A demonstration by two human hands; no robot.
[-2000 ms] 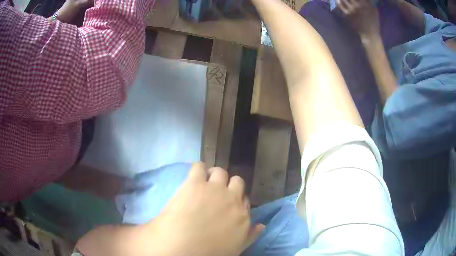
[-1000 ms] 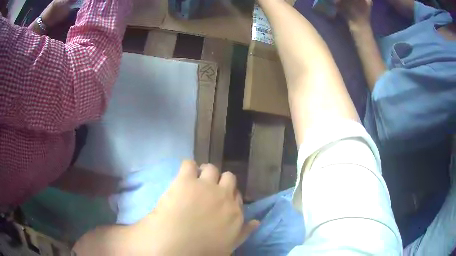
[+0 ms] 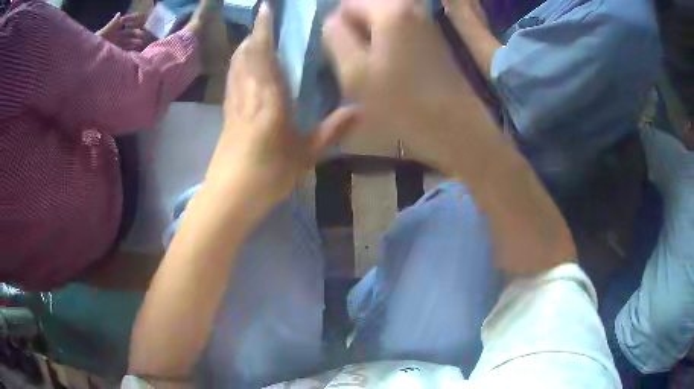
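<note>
A pale blue folding carton (image 3: pixel 298 45) stands upright between my hands at the top centre, its upper end cut off by the picture's edge. My left hand (image 3: pixel 262 99) holds its left side, fingers pointing up and thumb across the near lower part. My right hand (image 3: pixel 380 53) is blurred, with bent fingers at the carton's right side. Whether it grips the carton cannot be told. The carton's far side and top are hidden.
A pale sheet (image 3: pixel 179 148) lies at left beyond my knee. Pallet slats (image 3: pixel 373 216) with dark gaps show between my blue-clad knees. A person in a red checked sleeve (image 3: pixel 84 83) sits close at left, another in a blue sleeve (image 3: pixel 582 83) at right.
My left hand has moved up from the lower centre to the carton at the top. My right hand, earlier out of view at the top, now shows. Both knees are more visible.
</note>
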